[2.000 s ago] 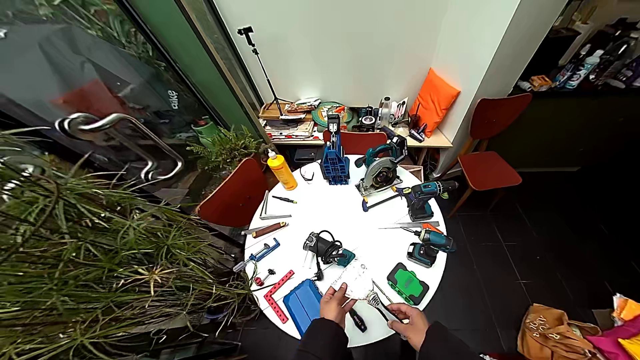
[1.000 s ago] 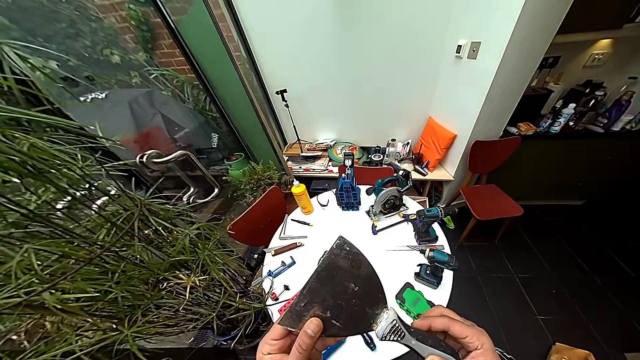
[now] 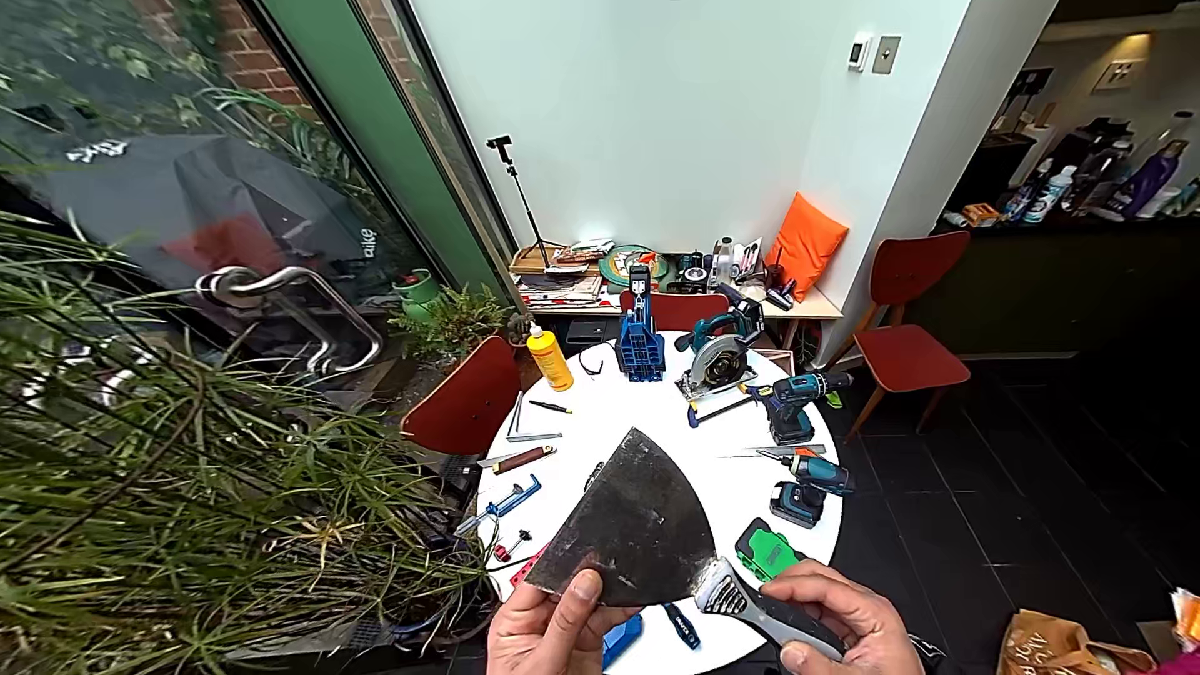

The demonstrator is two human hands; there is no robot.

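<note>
A wide scraper, like a filling knife, with a dark metal blade (image 3: 642, 525) is held up above the round white table (image 3: 600, 412). My left hand (image 3: 562, 623) pinches the blade's lower left corner, thumb on the face. My right hand (image 3: 834, 619) grips the grey and black handle. Just beyond the handle lies a green case-like tool (image 3: 767, 551). Below the blade show part of a blue object (image 3: 622, 639) and a dark screwdriver-like tool (image 3: 682, 626). The raised blade hides the table's middle.
Round the table stand a yellow bottle (image 3: 549, 359), a blue tool holder (image 3: 640, 337), a circular saw (image 3: 720, 361), a cordless drill (image 3: 795, 403) and a second cordless driver (image 3: 811, 483). A handsaw (image 3: 522, 458) and blue clamp (image 3: 506, 503) lie left. Red chairs (image 3: 469, 398) stand close by.
The scraper has come up from low over the table to close before the camera, between both hands. Its dark face shows now, where a pale one showed first. The view has tilted up.
</note>
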